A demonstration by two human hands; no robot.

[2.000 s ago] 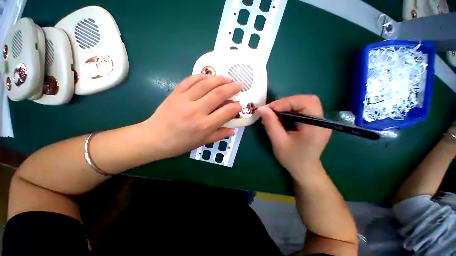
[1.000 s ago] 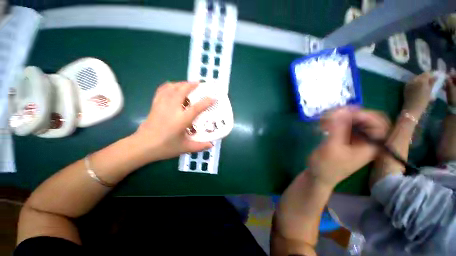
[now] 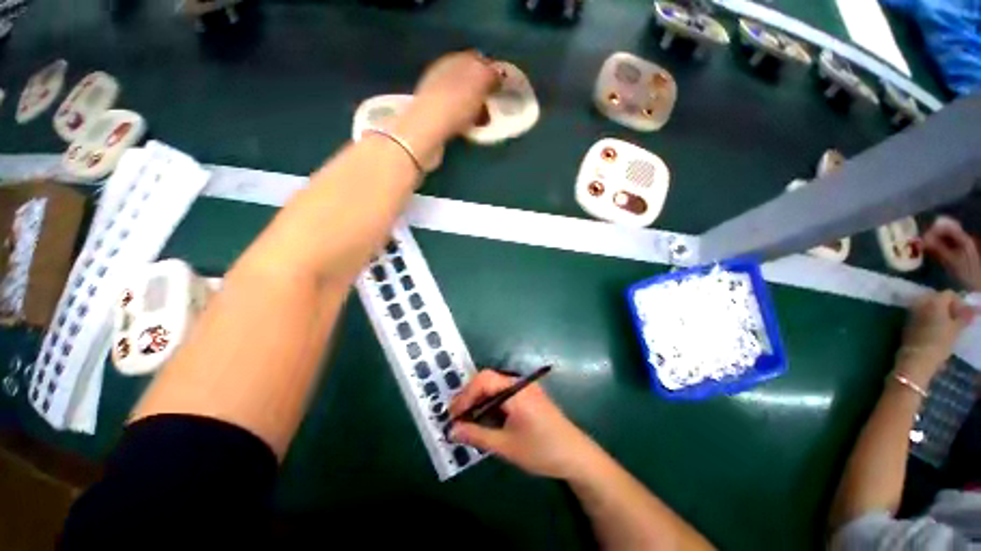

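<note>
My left hand reaches to the far side and holds the edge of a cream housing; its fingertips are partly hidden. My right hand holds a slim black pen-like tool, likely tweezers, with the tip end low over the white perforated strip. The strip lies at a slant on the green bench, with two columns of dark openings. Whether the tool tip touches the strip or holds a part cannot be told.
The blue bin of clear-white pieces is at right, under a grey metal arm. More housings lie beyond the pale rail. Stacked strips, a housing and a cardboard box are at left. Another person's hand is at right.
My left hand has left the near housing position and reached far forward to a housing. My right hand has moved from beside the bin to the strip. The view has shifted to show more far bench.
</note>
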